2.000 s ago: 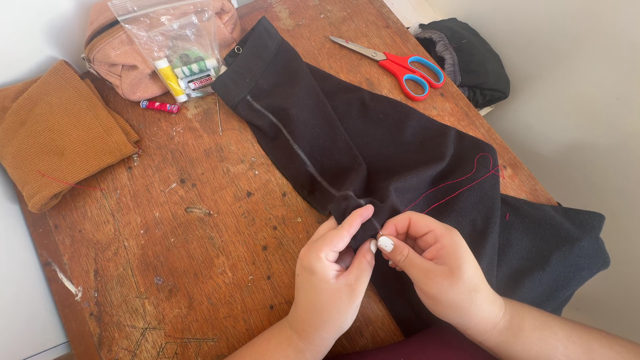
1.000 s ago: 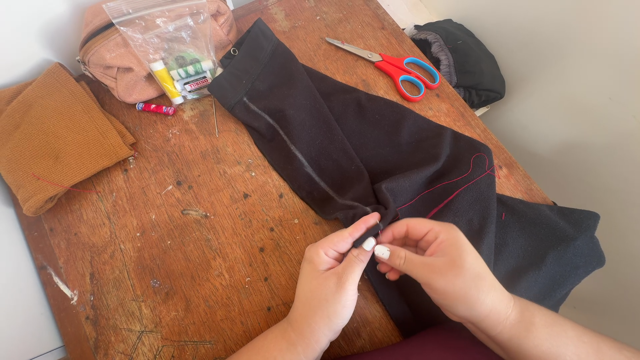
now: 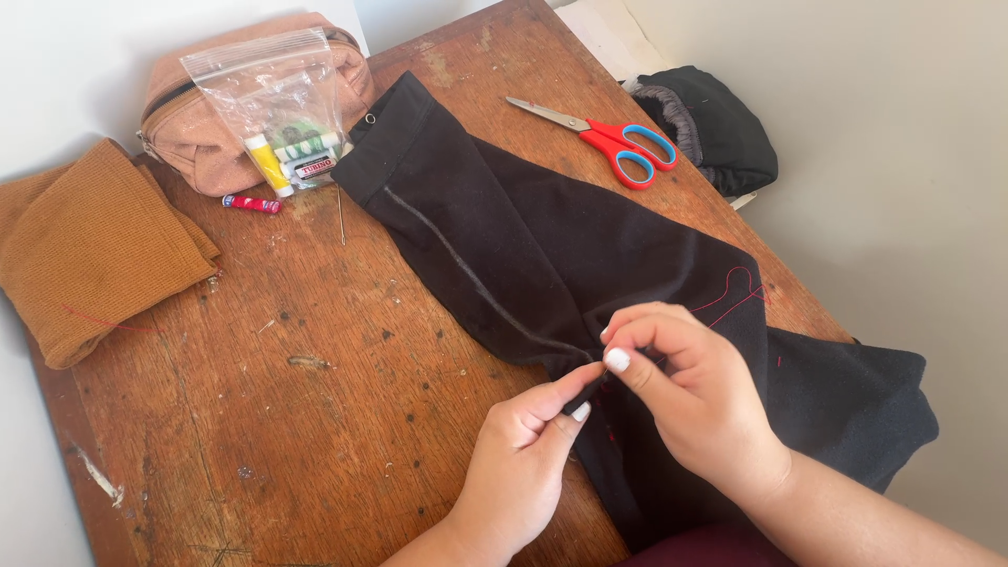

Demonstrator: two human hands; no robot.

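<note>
Black fabric trousers point(image 3: 504, 260) lie across the wooden table, with a grey seam line along one leg. My left hand point(image 3: 528, 457) pinches a fold of the black cloth between thumb and fingers. Close against it, on the right, my right hand point(image 3: 693, 394) has thumb and forefinger pressed together at the fold; a thin thing, perhaps a needle, shows faintly at the fingertips. Red thread point(image 3: 738, 272) loops over the cloth to the right of that hand. Small red stitches or thread bits show on the cloth below the fingers.
Red-handled scissors point(image 3: 622, 146) lie beyond the trousers. At the back left are a pink zip pouch point(image 3: 181, 134), a plastic bag point(image 3: 268, 94) of thread spools, a red spool point(image 3: 252, 205) and a loose needle point(image 3: 342, 216). Folded brown cloth point(image 3: 102, 244) sits left; a black fabric item point(image 3: 732, 134) is beyond the right edge.
My right hand has shifted slightly up relative to my left hand, which keeps its pinch on the fold. The red thread loop has become shorter beside my right hand.
</note>
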